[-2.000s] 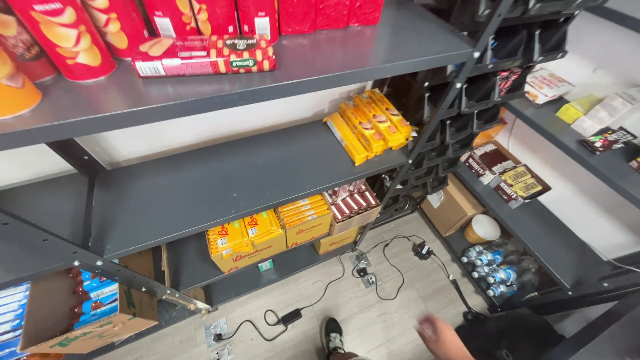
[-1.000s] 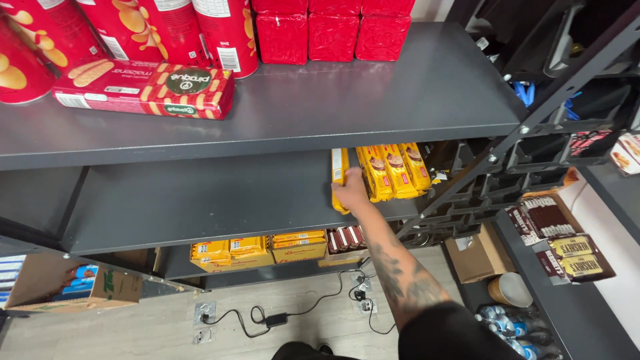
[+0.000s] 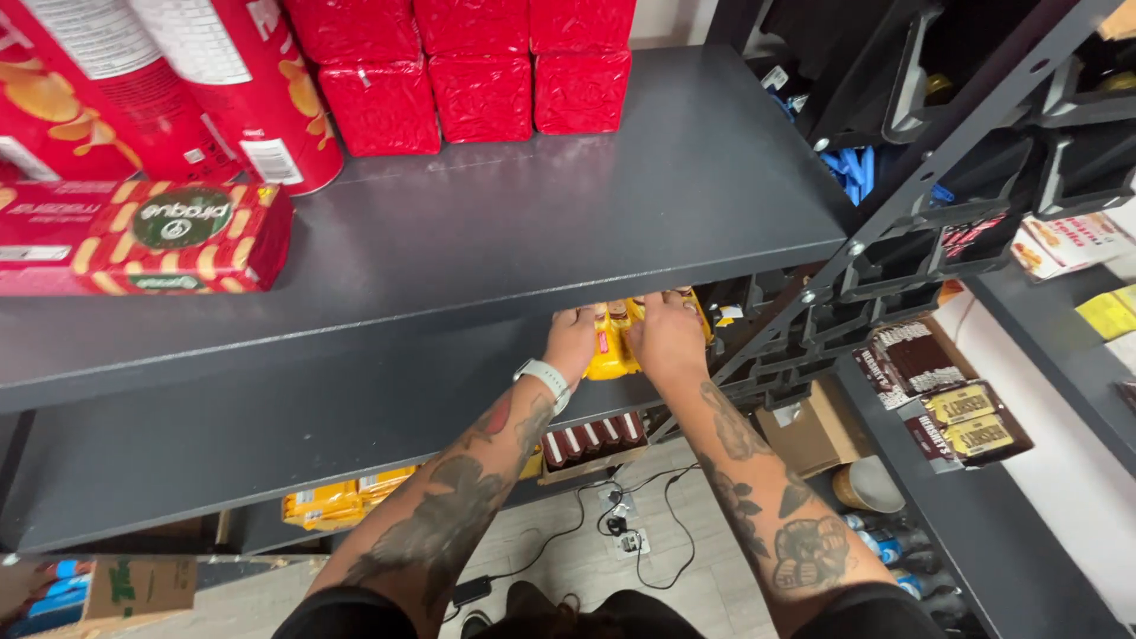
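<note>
Several yellow biscuit packets (image 3: 611,353) lie side by side at the right end of the middle grey shelf, partly hidden by the upper shelf's edge. My left hand (image 3: 571,340), with a pale watch on its wrist, presses against the left side of the packets. Over the right-hand packets rests my right hand (image 3: 670,337), its fingertips near the far ends. Both hands touch the packets; whether either grips one alone cannot be told.
The upper shelf (image 3: 497,222) bears red-wrapped blocks (image 3: 482,98), red canisters (image 3: 266,106) and a red biscuit packet (image 3: 169,235). A metal upright (image 3: 874,213) and black bins (image 3: 896,257) stand at the right. Below are chocolate boxes (image 3: 972,422) and floor cables (image 3: 577,524).
One hand held a packet at the left of the row a second ago; now both hands are at the packets. The view has moved closer to the upper shelf.
</note>
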